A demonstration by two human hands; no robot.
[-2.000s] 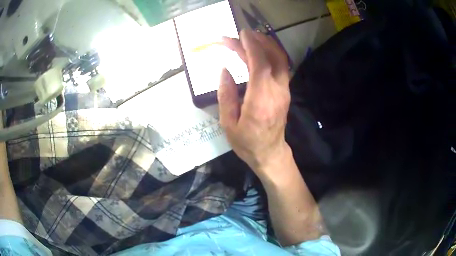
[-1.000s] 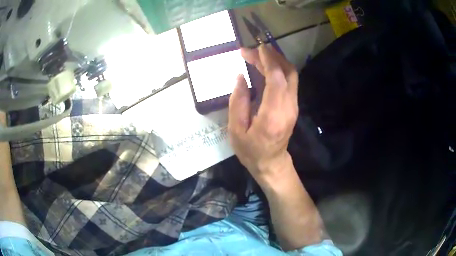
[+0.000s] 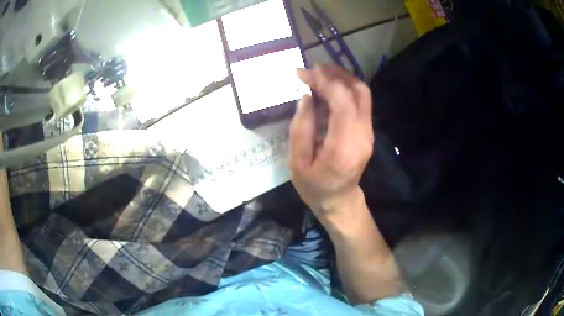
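A smartphone (image 3: pixel 266 68) lies on the white table beside the sewing machine, its lit screen mostly washed-out white with a dark band across. My right hand (image 3: pixel 334 129) hovers at the phone's right edge, fingers curled and apart, holding nothing. The plaid garment (image 3: pixel 123 234) lies in folds over my lap and the table edge, reaching under the needle area. Of my left arm only the forearm shows at the far left edge; the left hand itself is not visible.
The sewing machine head (image 3: pixel 37 37) is at upper left with a glaring lamp. Thread snips (image 3: pixel 334 41) lie right of the phone. A printed ruler scale (image 3: pixel 247 163) runs along the table front. Black fabric (image 3: pixel 470 142) fills the right. A yellow packet (image 3: pixel 425 15) is at the top right.
My right hand has moved slightly right, off the screen to the phone's edge. The screen has changed from one white area to two white blocks with a dark band between.
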